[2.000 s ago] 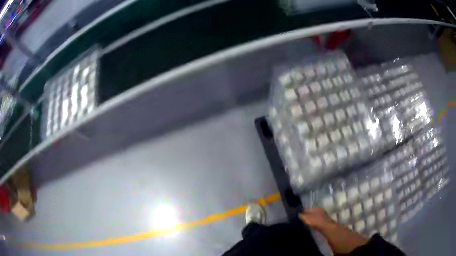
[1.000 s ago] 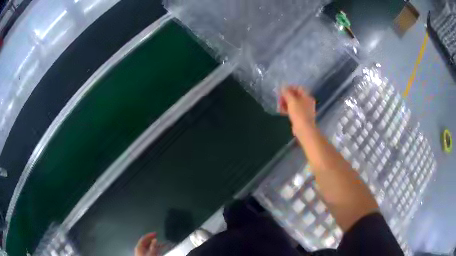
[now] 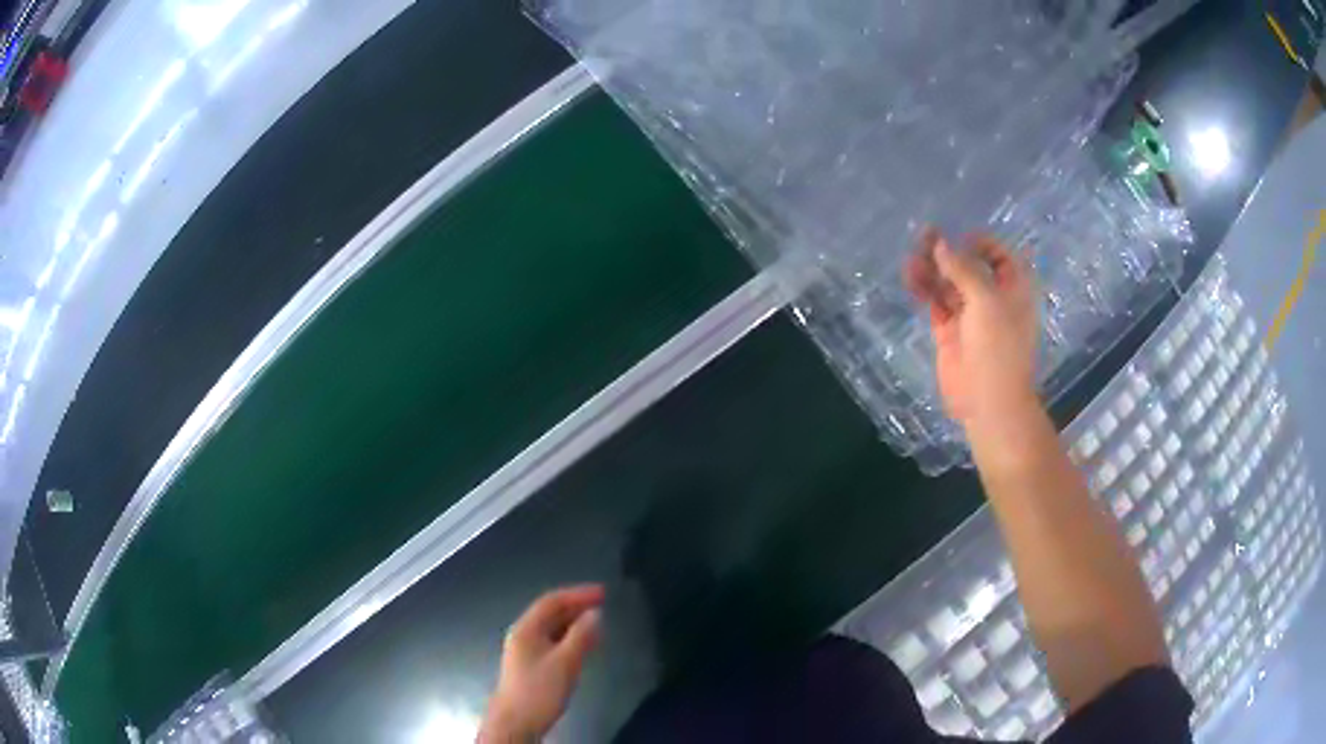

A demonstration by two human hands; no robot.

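Note:
A stack of empty blister trays [image 3: 858, 131], clear and shiny, lies across the bench and the belt at the top centre and right. My right hand [image 3: 982, 298] is over the near right part of the stack, fingers bent and apart; whether it touches the plastic I cannot tell. My left hand [image 3: 553, 647] is over the dark bench strip [image 3: 785, 480] at the lower centre, fingers slightly bent, holding nothing.
The green conveyor belt [image 3: 480, 320] curves beyond a metal rail. Filled blister trays [image 3: 1207, 451] with white blocks are piled low at the right. Part of another filled tray [image 3: 218, 720] shows at the bottom left. A green roll [image 3: 1149, 146] lies beyond the stack. A small white block [image 3: 60, 502] is far left.
The view has turned from the floor trays to the bench and the empty trays. In the last second, both hands have shifted right in view and more of my left hand shows.

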